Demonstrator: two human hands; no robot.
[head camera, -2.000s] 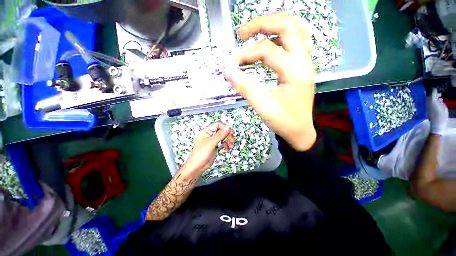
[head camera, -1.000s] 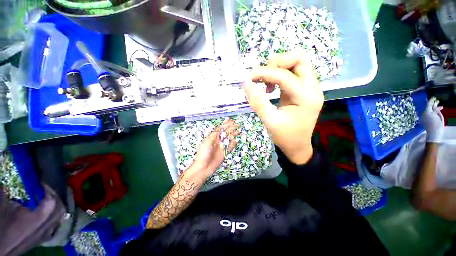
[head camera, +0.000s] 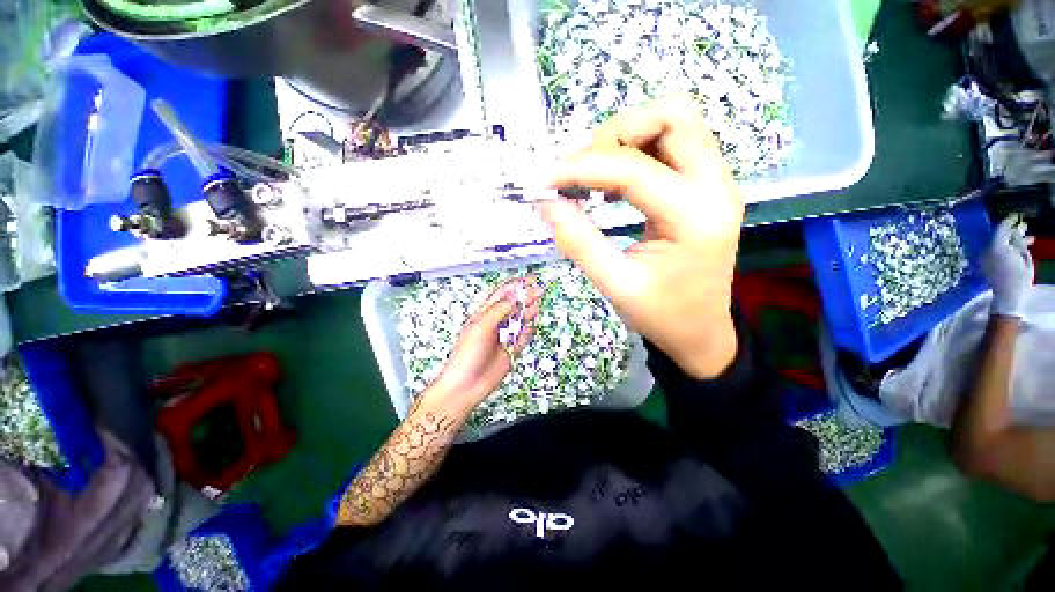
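Note:
My right hand (head camera: 659, 226) is at the right end of the bright assembly fixture (head camera: 463, 191). Its thumb and index fingertips nearly meet there; glare hides whether a part is between them. My left hand (head camera: 492, 341) is palm up over the near parts bin (head camera: 373, 335), with a few small white-purplish workpieces (head camera: 510, 332) held at its fingers and palm. The near bin is full of small white-and-green parts. The pneumatic cylinder (head camera: 122, 263) lies left of the fixture. A thin dark stick (head camera: 405, 278) lies along the machine's front edge.
The far parts bin (head camera: 856, 150) stands behind my right hand, holding many parts. A steel bowl feeder (head camera: 266, 52) is behind the machine. A blue tray (head camera: 81, 260) is at left. Blue bins (head camera: 845, 306) stand beside neighbouring workers. A gloved hand (head camera: 1010, 272) shows at right.
My right hand was raised with fingers apart, then came down to the fixture, its fingertips closing together. My left hand turned from curled fingers to palm up, showing the pieces.

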